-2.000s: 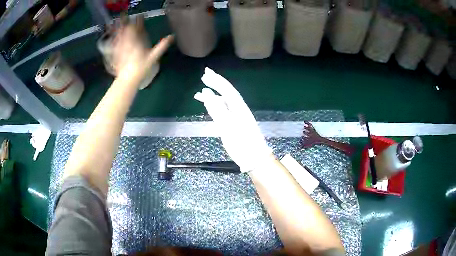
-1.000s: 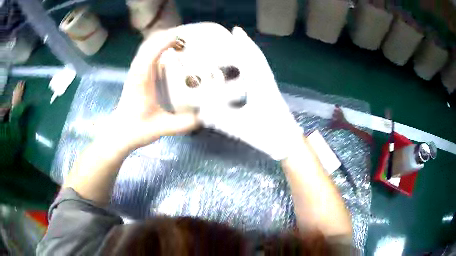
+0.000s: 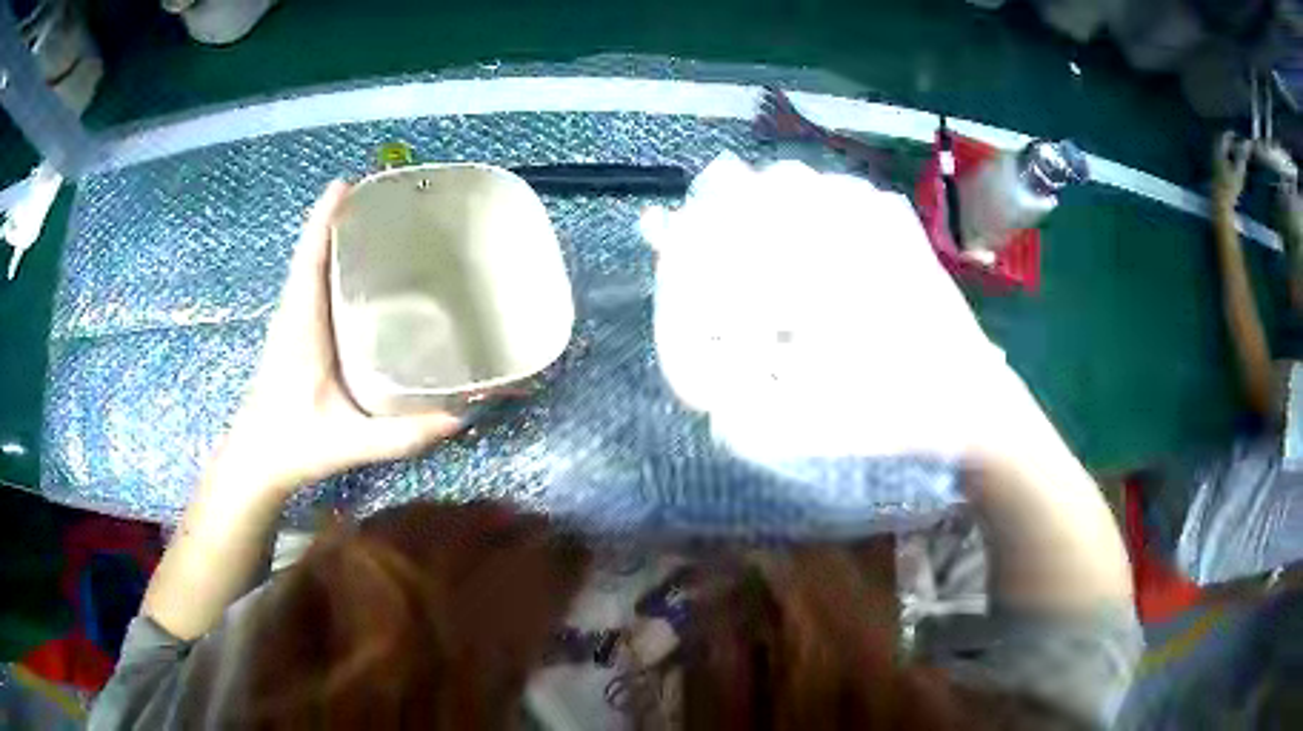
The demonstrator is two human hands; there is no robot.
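Note:
A cream housing [image 3: 455,279] is tilted with its open end towards me, showing its hollow inside. My bare left hand [image 3: 322,386] grips it at its left side and lower edge, thumb along the bottom. My right hand [image 3: 843,314], in a white glove, is to the right of the housing, apart from it. It glares into one large white shape with faint small marks, so I cannot tell whether it holds a white part. The mallet's black handle [image 3: 607,180] and yellow face [image 3: 395,153] show behind the housing; the rest is hidden.
Bubble wrap [image 3: 186,271] lies under the work. Behind are a white tape line [image 3: 572,97] and a dark red forked piece [image 3: 800,122]. A red tray [image 3: 1017,264] with a bottle [image 3: 1012,197] stands right. Another person's arm [image 3: 1240,300] shows far right.
The housing has turned from its top panel to its open end and moved lower left with my left hand. My right hand has moved off it to the right. The view has tilted down.

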